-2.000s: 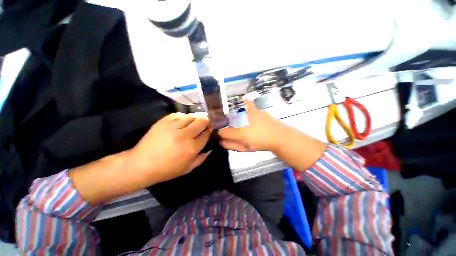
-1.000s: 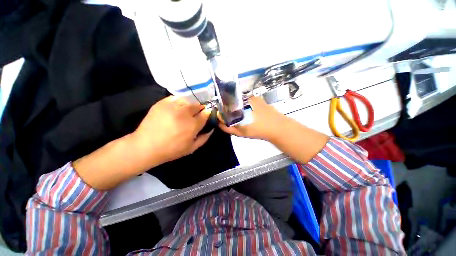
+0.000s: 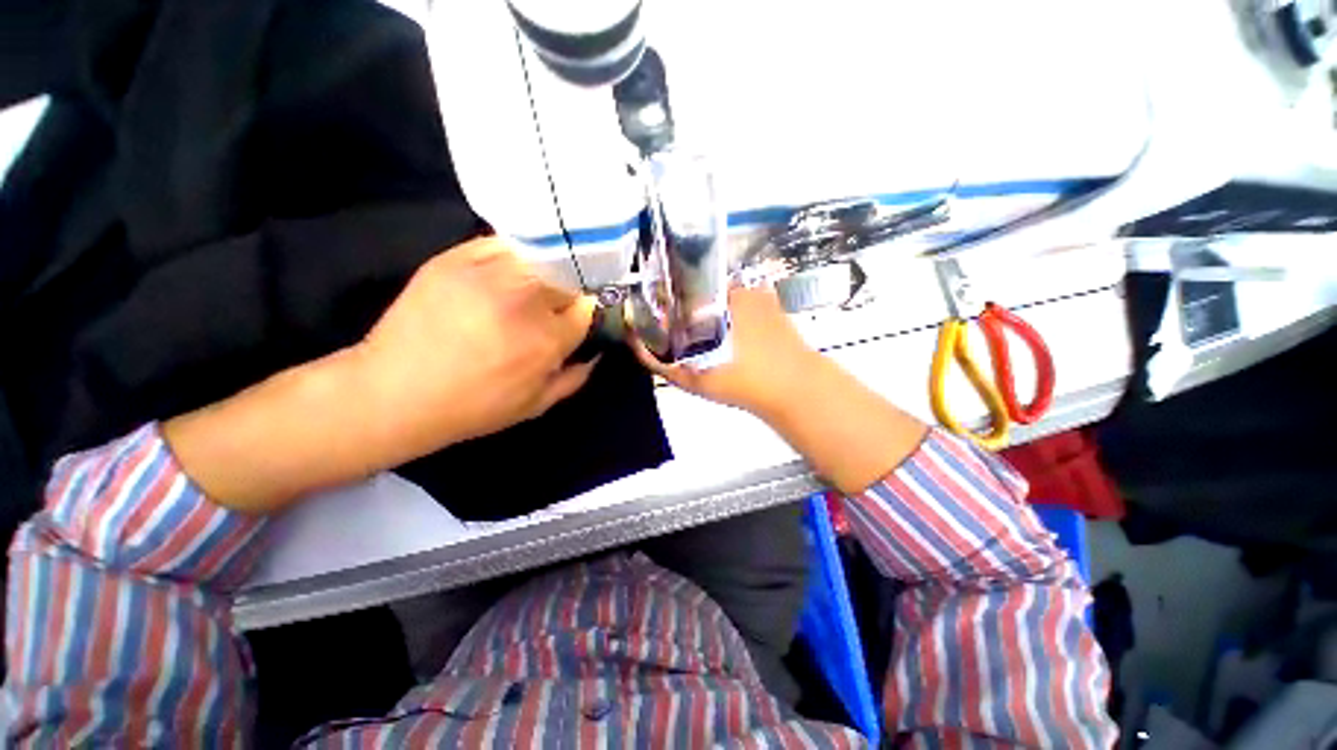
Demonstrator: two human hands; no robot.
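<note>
A large black garment piece (image 3: pixel 323 161) covers the left of the table, and its lower corner lies near the front edge. My left hand (image 3: pixel 477 344) grips the black cloth, with thumb and fingers pinched at a fold just left of the needle area. My right hand (image 3: pixel 741 352) is at the right of the presser foot area, its fingers partly hidden behind the shiny finger guard (image 3: pixel 686 271). Whether it holds cloth cannot be seen. The white sewing machine (image 3: pixel 880 103) with a blue stripe stands over the work. A dark thread runs down to the needle area.
Scissors (image 3: pixel 997 374) with a yellow and a red handle lie right of the machine. The white table's front edge (image 3: pixel 528 545) crosses before my lap. A blue crate (image 3: pixel 839 630) is below, with red cloth (image 3: pixel 1067 472) and dark cloth (image 3: pixel 1217 440) at the right.
The black cloth's lower part now lies flatter, with its corner above the table's front edge. Both hands remain by the needle. The view has shifted a little.
</note>
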